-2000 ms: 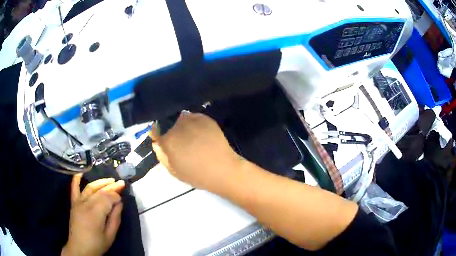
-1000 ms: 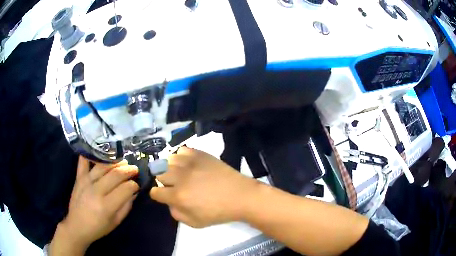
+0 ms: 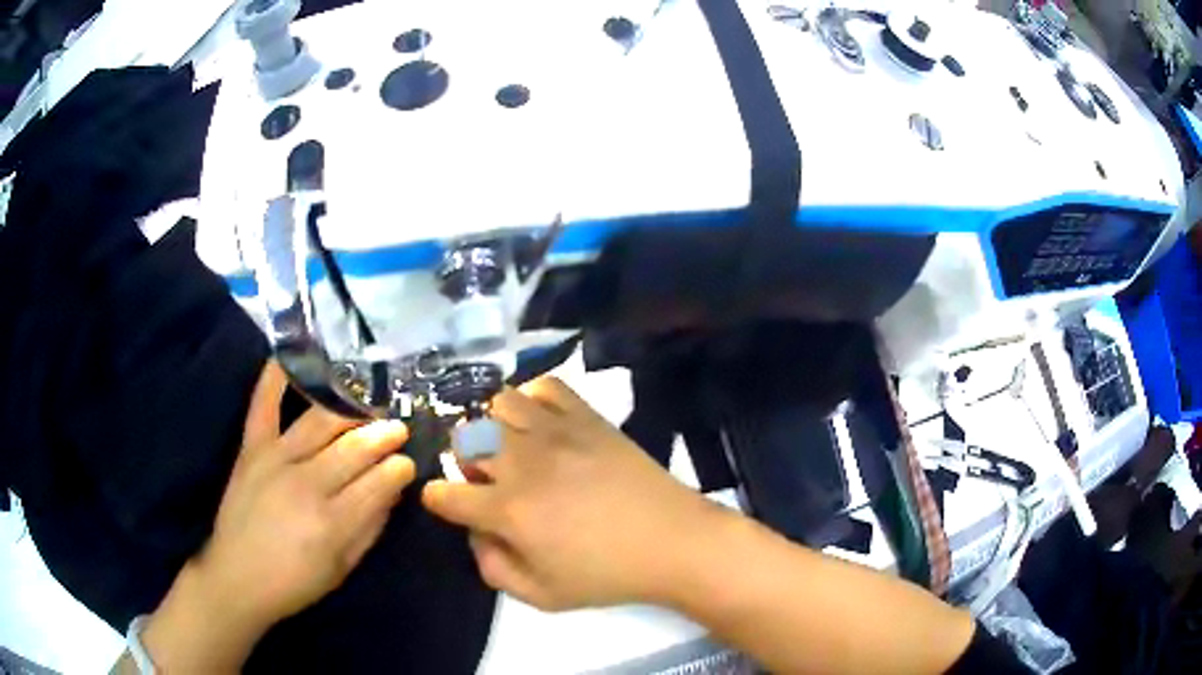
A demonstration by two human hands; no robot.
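Black cloth (image 3: 382,600) lies under the needle area of the white sewing machine (image 3: 593,145) and spreads to the left. My left hand (image 3: 310,508) holds the cloth down, its fingertips just left of the presser foot, which is partly hidden by metal parts. My right hand (image 3: 567,508) is right of the foot, beside the small grey knob (image 3: 477,439), thumb and forefinger closed at the cloth's edge. What lies between its fingertips is mostly hidden.
Black scraps and a dark flat rectangular object (image 3: 798,462) lie under the machine arm. A checked strip (image 3: 923,488), snips (image 3: 975,462) and a clear plastic bag (image 3: 1022,633) are at the right. A blue bin (image 3: 1160,336) stands at the far right.
My right hand has come from under the machine arm to beside the presser foot. My left fingers have moved in close to the foot. The view has shifted, so the machine sits further right.
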